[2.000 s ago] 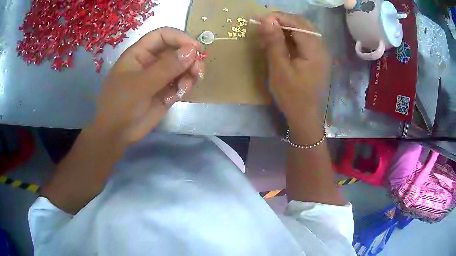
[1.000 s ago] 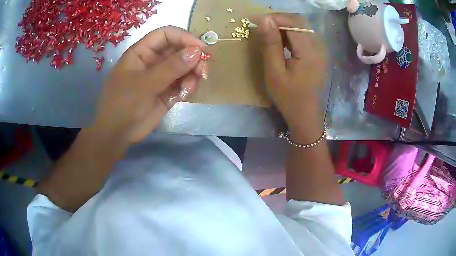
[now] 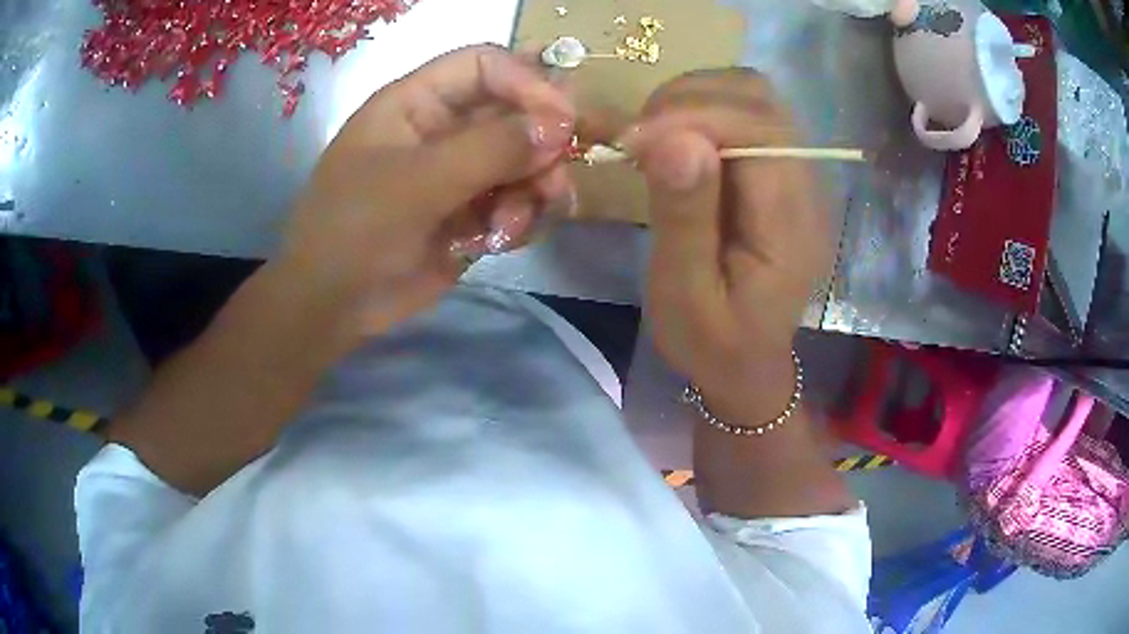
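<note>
My left hand pinches a small red part between thumb and fingertips; the fingers mostly hide it. My right hand grips a cotton swab with a pale wooden stick. The swab's white tip is at the red part, apparently touching it. Behind the hands lies the brown work board. On it are small gold pieces and a whitish blob with a thin stick pointing from it to the gold pieces.
A heap of red parts lies at the far left on the metal bench. At the right, a pale pink mug stands by a red printed card. A pink stool and a person's patterned pink clothing show below the bench.
My right hand has moved left from the gold pieces, bringing the swab tip to the red part in my left hand. The view has shifted, so the bench items sit higher in the picture.
</note>
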